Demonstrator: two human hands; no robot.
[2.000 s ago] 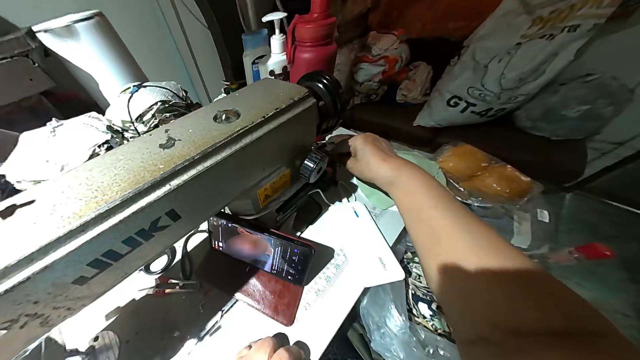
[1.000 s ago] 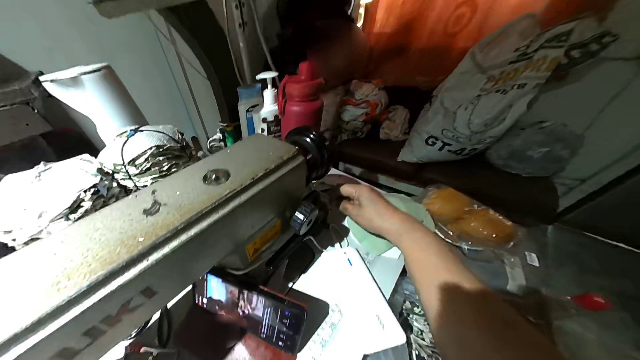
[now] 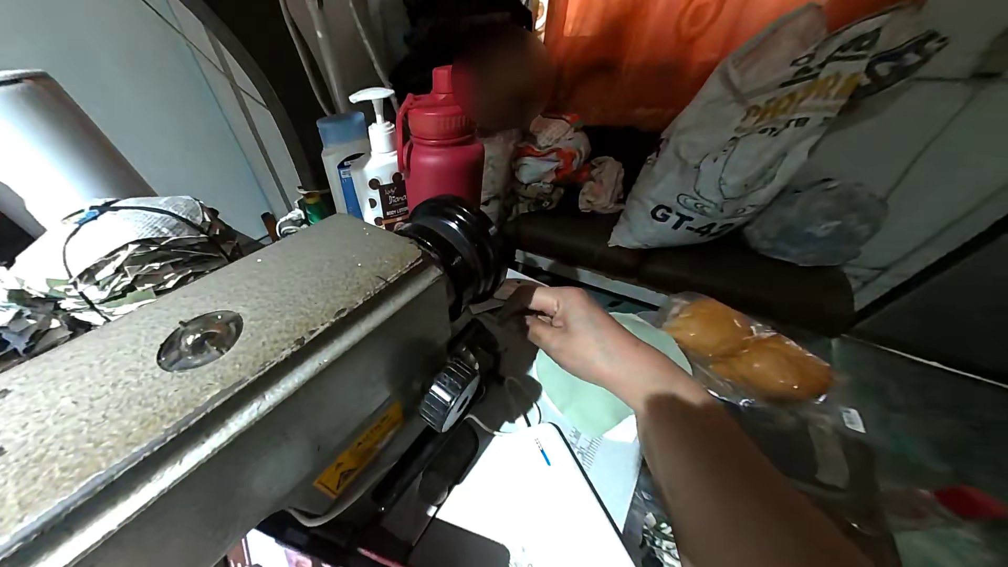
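My right hand (image 3: 579, 331) reaches behind the industrial sewing machine (image 3: 236, 354), close to its black handwheel (image 3: 457, 244). The thumb and fingertips come together at a dark, flat piece (image 3: 512, 303) lying in shadow; whether they grip it cannot be made out. Under the wrist are a pale green round sheet (image 3: 591, 386) and papers. A ridged dial (image 3: 450, 394) on the machine sits left of and below the hand. A white notebook or pad (image 3: 543, 504) lies in front, and part of a lit phone (image 3: 276, 551) shows at the bottom edge. My left hand is out of view.
Buns in clear plastic (image 3: 748, 354) lie right of my wrist. A red flask (image 3: 443, 157), a white pump bottle (image 3: 383, 173) and a blue-capped bottle (image 3: 343, 157) stand behind the machine. Bundled cloth (image 3: 142, 244) is at left. A printed sack (image 3: 732, 150) leans on a brown seat. A person's blurred head is behind.
The view has shifted, with the machine's head and bottles now larger in frame. My left hand, at the bottom edge two seconds ago, has gone from view. My right hand stays near the handwheel.
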